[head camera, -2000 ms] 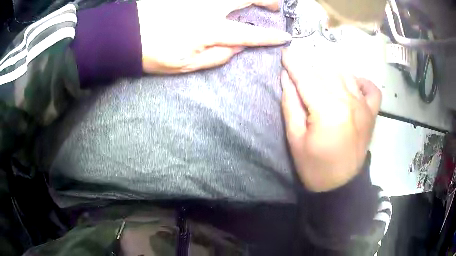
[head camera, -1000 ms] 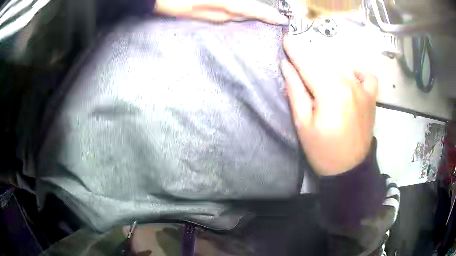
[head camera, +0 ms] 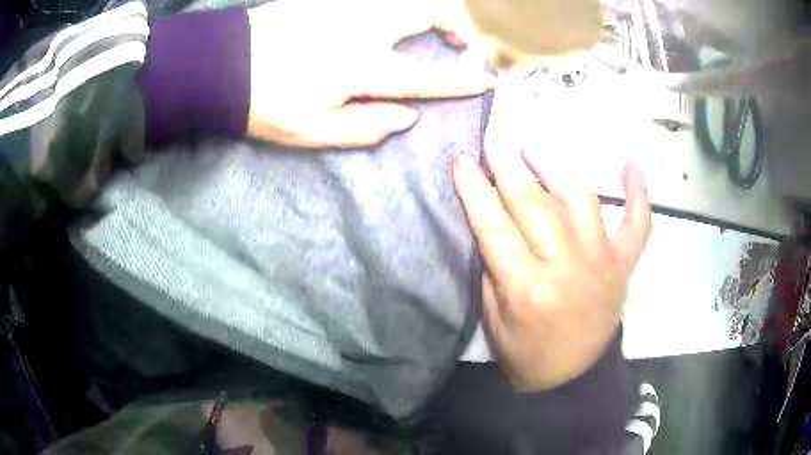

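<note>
A grey-purple cloth panel [head camera: 329,222] lies in front of me, its narrow dark edge running along the right side and its lower corner hanging near my lap. My left hand [head camera: 356,84] lies flat on the upper part of the cloth, fingers pointing right. My right hand [head camera: 551,267] rests with spread fingers over the right edge of the cloth, fingertips on it. The white machine bed [head camera: 569,124] is overexposed beyond my fingertips. The needle area is hidden behind a blurred tan rounded part [head camera: 538,27].
Dark green loop handles [head camera: 742,142] lie on the machine bed at the right. Blurred bright metal parts [head camera: 649,53] stand at the upper right. A white table surface [head camera: 685,284] with a worn patch extends below the bed.
My left hand has come back into fuller view on the cloth. My right hand has moved lower and left, with its fingers spread. The cloth's lower edge now slants down to a corner.
</note>
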